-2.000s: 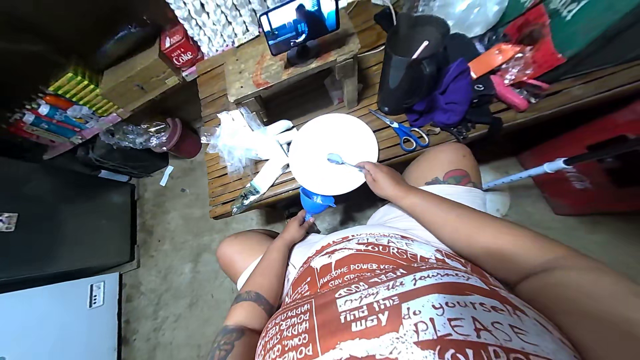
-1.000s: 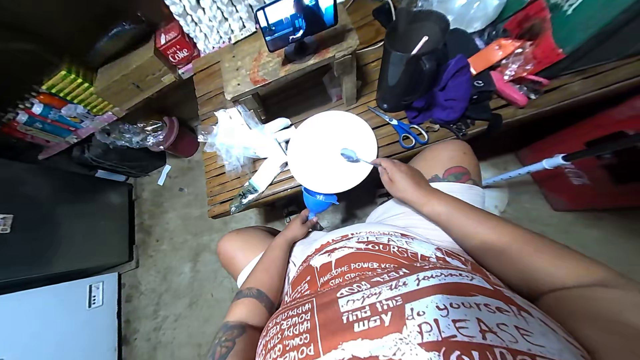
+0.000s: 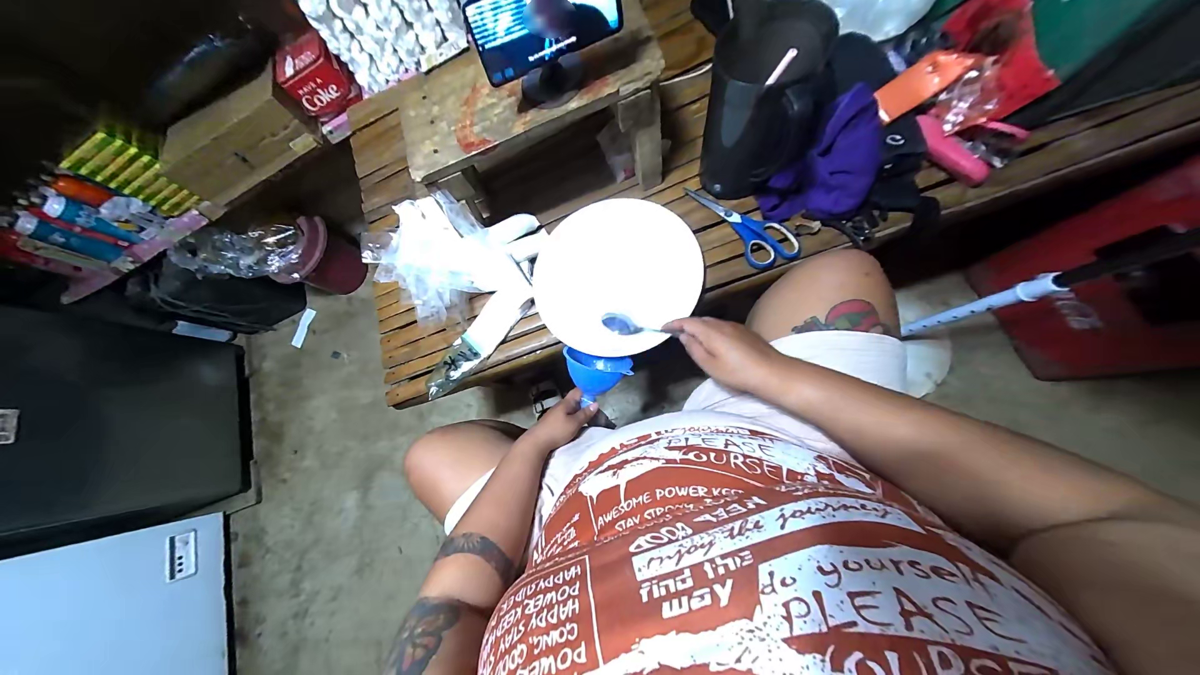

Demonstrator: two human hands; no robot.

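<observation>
My right hand [image 3: 722,352] holds a spoon [image 3: 621,324] by its handle, its bowl over the near part of a round white plate or tub [image 3: 619,262]. The white contents, if any, cannot be told from the white surface. Just below the rim is a blue plastic funnel [image 3: 597,371], its wide mouth upward. My left hand [image 3: 562,420] grips the funnel's stem; whatever is under the stem is hidden. Left of the plate lie clear plastic bags [image 3: 436,253] and a long white plastic strip [image 3: 497,323]. Blue-handled scissors [image 3: 755,236] rest at its right.
Behind the plate, a small wooden stool [image 3: 525,117] on the slatted bench [image 3: 412,361] carries a phone on a stand [image 3: 544,37]. A black pitcher [image 3: 759,112] and purple cloth [image 3: 839,155] are at the back right. A white pole [image 3: 994,305] slants beside my right knee.
The spoon in my right hand has moved from the plate's middle toward its near edge, close above the funnel. My left hand stays at the funnel.
</observation>
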